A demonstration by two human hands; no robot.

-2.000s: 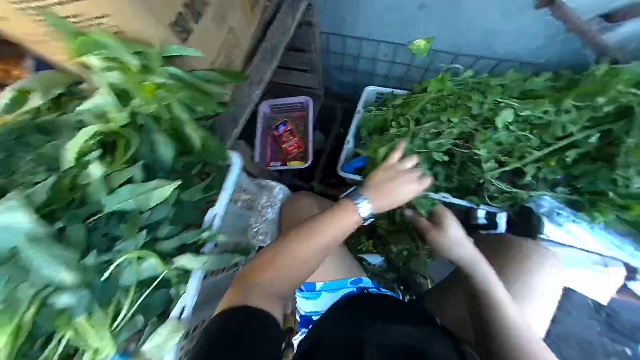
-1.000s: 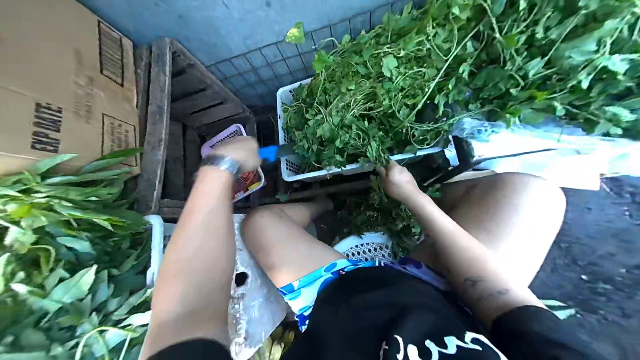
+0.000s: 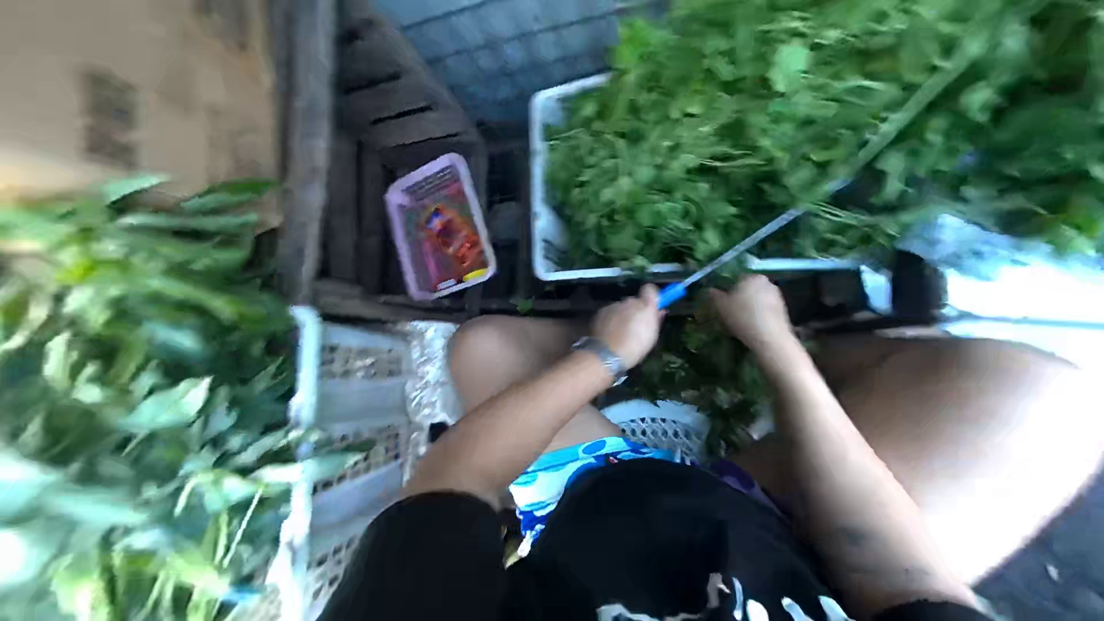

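Note:
My left hand (image 3: 628, 328), with a metal-banded watch on its wrist, grips the blue handle (image 3: 671, 296) of a knife. The knife's long thin blade (image 3: 749, 247) slants up and right over the front rim of a white plastic crate (image 3: 573, 274). Leafy green stems (image 3: 690, 181) are heaped in and beyond this crate. Just to the right of the handle, my right hand (image 3: 752, 312) is closed at the top of a bunch of greens (image 3: 711, 371) hanging between my legs. Its fingertips are blurred. Beneath the bunch is a white perforated basket (image 3: 664, 423), partly hidden.
Broad-leaved greens (image 3: 147, 345) fill the left side beside a white crate (image 3: 304, 448). Behind them stand a cardboard box (image 3: 138, 95) and a wooden crate (image 3: 379, 112). A lilac tub (image 3: 397, 233) holds a red packet. A plastic sheet (image 3: 992, 259) lies at the right.
My left hand, with the blue handle in it, has moved from the crate's left side toward my right hand. Two seconds ago, that hand was over the greens without the handle. The view has shifted.

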